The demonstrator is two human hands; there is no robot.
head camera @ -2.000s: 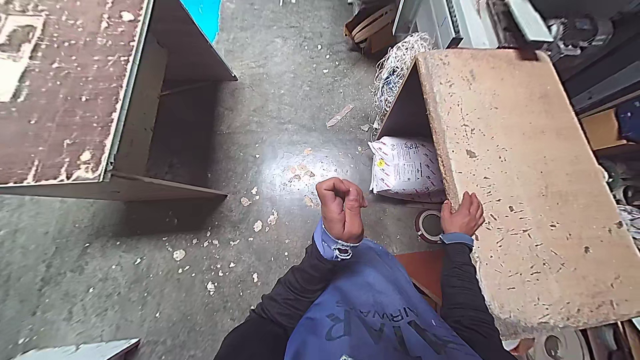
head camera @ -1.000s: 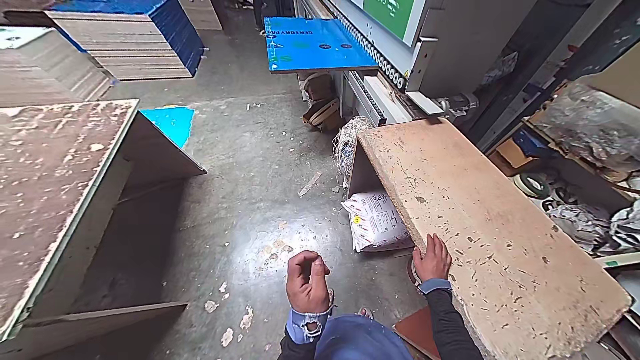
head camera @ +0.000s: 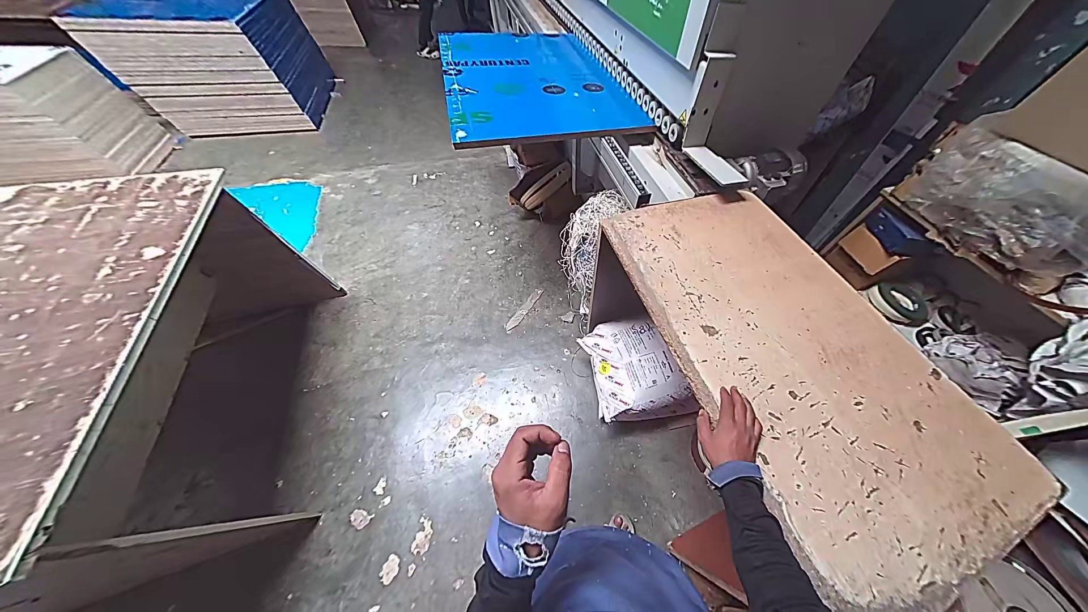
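Observation:
My left hand (head camera: pixel 533 478) is raised over the concrete floor, its fingers curled toward the thumb around a small gap, with nothing visible in it. My right hand (head camera: pixel 729 427) rests flat on the near left edge of a worn, pitted wooden bench top (head camera: pixel 816 365), fingers spread a little and holding nothing. Beneath that bench, just beyond my right hand, a white printed sack (head camera: pixel 642 370) lies on the floor. A blue-faced board (head camera: pixel 544 89) sticks out from a machine with a row of rollers (head camera: pixel 625 81) at the bench's far end.
To the left stands a scuffed brown table (head camera: pixel 76 314) with open panels below. Stacks of boards (head camera: pixel 191 72) fill the far left. Tangled white strands (head camera: pixel 592 242) lie by the bench's far corner. Shelves on the right hold tape rolls (head camera: pixel 897 303) and crumpled plastic (head camera: pixel 977 191).
The view has tilted up, bringing the blue-faced board and machine into sight. My right hand stays on the bench edge; my left stays raised, its thumb and curled finger now showing a gap.

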